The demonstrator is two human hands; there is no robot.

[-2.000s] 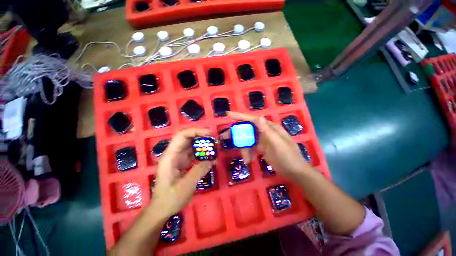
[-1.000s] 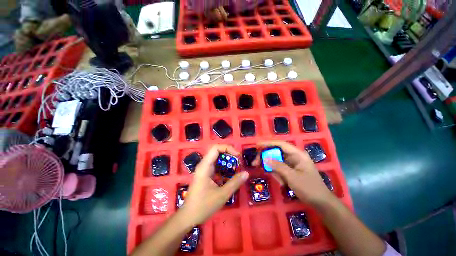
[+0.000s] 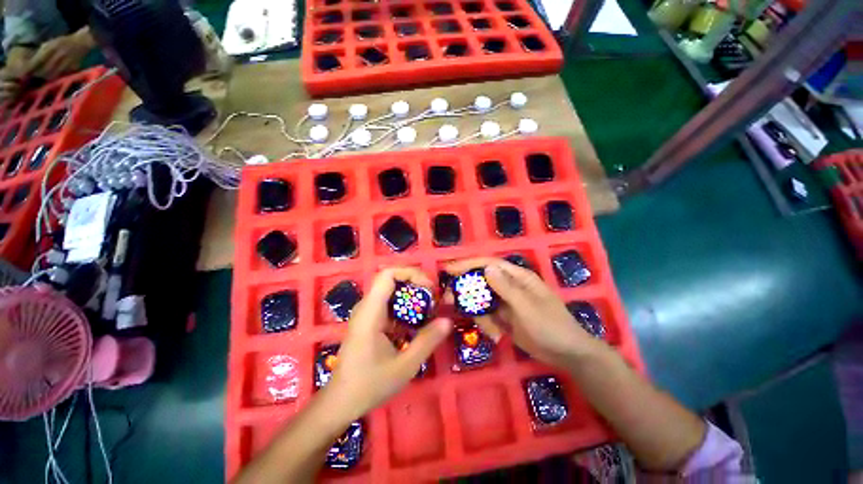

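My left hand (image 3: 378,345) holds a smartwatch body (image 3: 412,304) between its fingers; its lit screen shows coloured icon dots. My right hand (image 3: 530,317) holds another smartwatch body (image 3: 475,292), also lit with coloured dots. The two watches are side by side above the red foam tray (image 3: 248,227). Most visible pockets hold dark square watches, some in glossy film. One watch below my hands (image 3: 472,346) shows an orange-red spot. Two pockets near the front edge hold nothing, and one left pocket shows only clear glare. My hands and forearms hide some pockets.
White charging pucks (image 3: 406,135) stand in two rows on the brown board (image 3: 577,142). Another red tray (image 3: 435,81) lies behind. A pink fan (image 3: 43,354), tangled white cables (image 3: 142,156) and a black desk fan (image 3: 156,57) are left. A metal post (image 3: 705,137) is right. Another person's hand (image 3: 61,55) shows upper left.
The right watch's screen has gone from plain light blue to coloured dots. The left watch's icons look fuller. My right fingertip has moved off its screen. The camera view has shifted.
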